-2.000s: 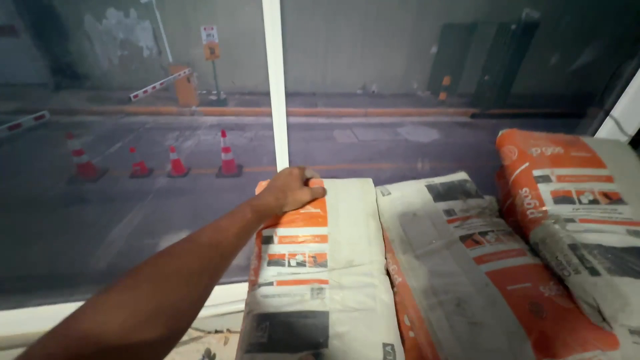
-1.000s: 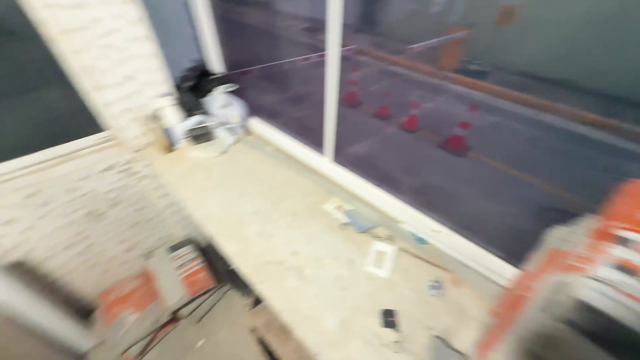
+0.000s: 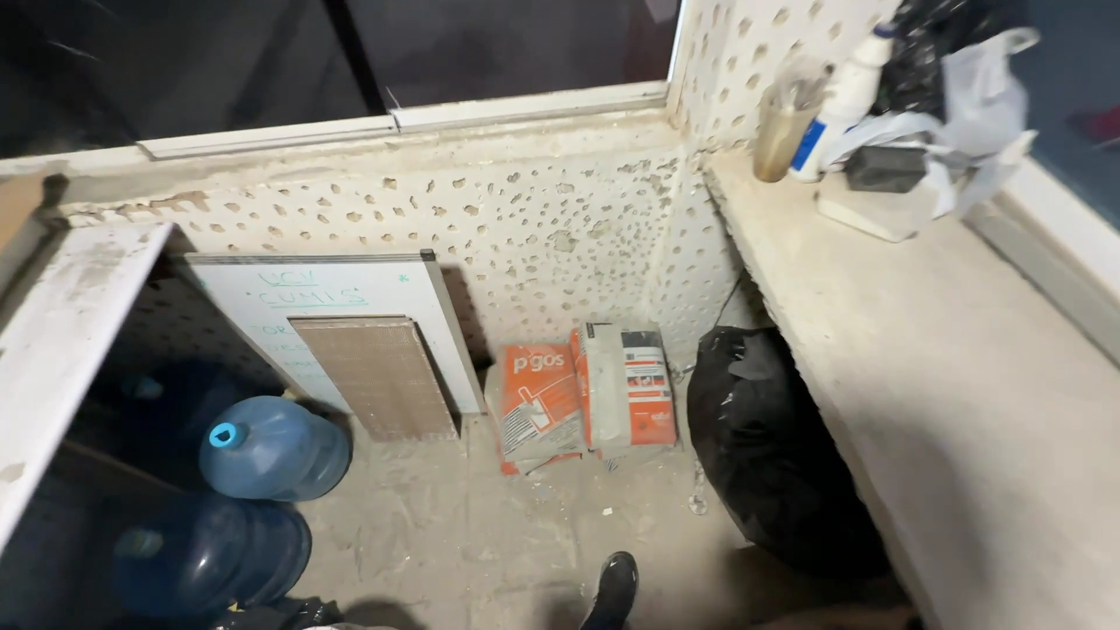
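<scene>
Neither of my hands can be made out in the head view. A dim brownish strip lies at the bottom edge, right of the shoe; what it is I cannot tell. Two orange and white bags of building mix stand side by side on the floor against the pitted wall, the left bag (image 3: pixel 541 398) and the right bag (image 3: pixel 626 385), with more bag edges beneath them. A dark shoe (image 3: pixel 615 582) shows on the floor in front of them.
A whiteboard (image 3: pixel 236 302) and a brown panel (image 3: pixel 376 372) lean on the wall. Blue water jugs (image 3: pixel 276 446) stand left, a black plastic bag (image 3: pixel 761 455) right, under a rough counter (image 3: pixel 954 376). It holds a spray bottle (image 3: pixel 844 101), a cup (image 3: pixel 779 131) and plastic bags.
Two seconds ago my left hand rested on top of a bag by the window; it is now out of view. The view has swung far left and down to the wall and floor.
</scene>
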